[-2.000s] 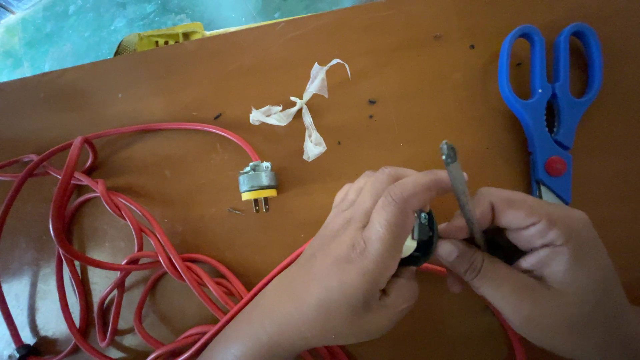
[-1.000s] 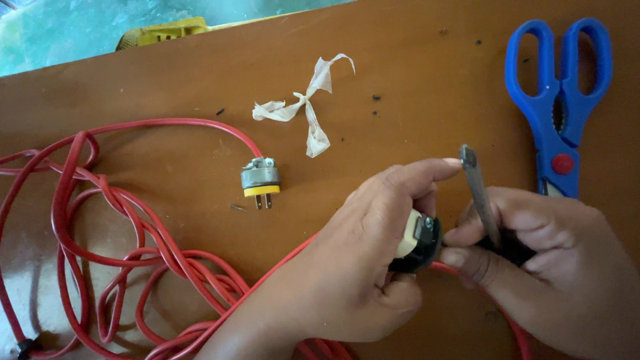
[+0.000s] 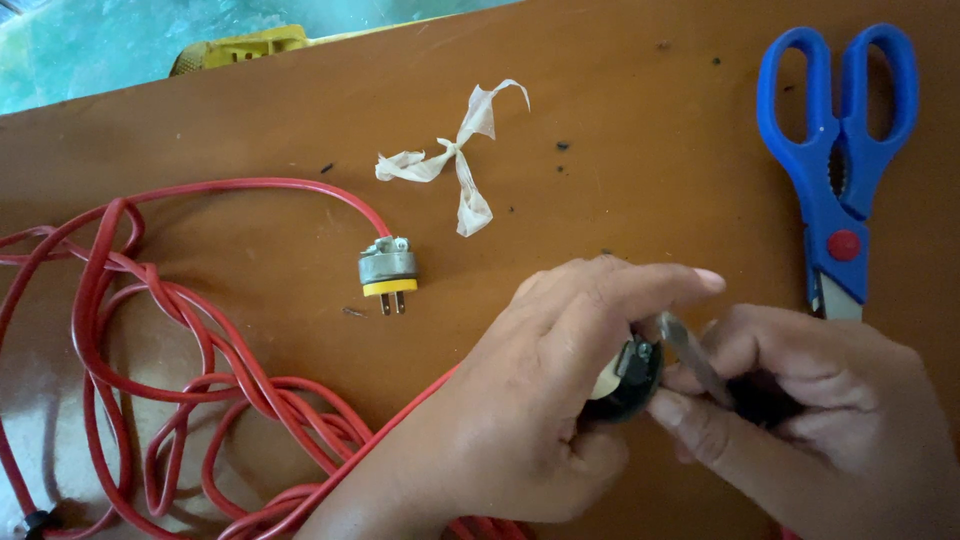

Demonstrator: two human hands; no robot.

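My left hand is closed around a round black and cream electrical connector, which shows a metal screw on its side. In my right hand is a flat metal-bladed tool with a dark handle, probably a screwdriver. Its tip is beside the connector's screw side; whether it touches is unclear. Left of my hands, a grey and yellow electrical plug lies with its prongs toward me, fitted to a red cable. My fingers hide much of the connector and the tool's handle.
Tangled loops of red cord cover the left side of the wooden table. Blue-handled scissors lie at the right, beyond my right hand. A knotted strip of whitish plastic film sits at the middle back. A yellow object shows past the far edge.
The tool's tip has come down from above the connector to its side. My left forefinger now stretches out above the tip.
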